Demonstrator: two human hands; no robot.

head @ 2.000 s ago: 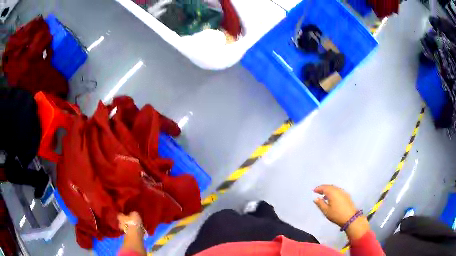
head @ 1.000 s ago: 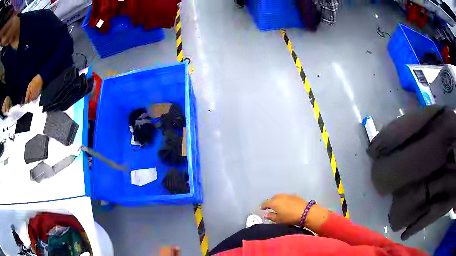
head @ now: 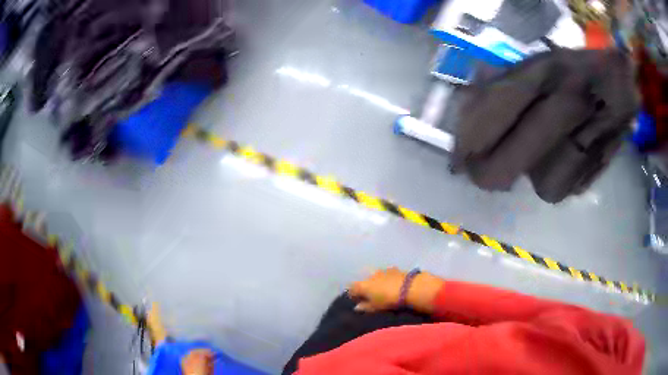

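The view is blurred. My right hand (head: 377, 289), with a dark bracelet, is at lower centre beside my dark trousers, and nothing shows in it. Whether its fingers are apart is unclear. My left hand (head: 198, 361) is small and cut off by the bottom edge. It is at the rim of a blue crate (head: 223, 364), and its grip cannot be told. A dark red cloth heap (head: 33, 293) lies on blue plastic at the left edge.
Yellow-black tape (head: 381, 205) crosses the grey floor. Dark garments (head: 139, 51) hang over a blue crate (head: 165, 121) at upper left. Brown-grey cloth (head: 542, 117) hangs at upper right beside a white and blue stand (head: 428, 132). A tan shape (head: 154, 322) stands by the near crate.
The view has swung right, away from the open crate of dark pieces. The dark garments and brown-grey cloth show larger or nearer. My right hand stays low in front of my body.
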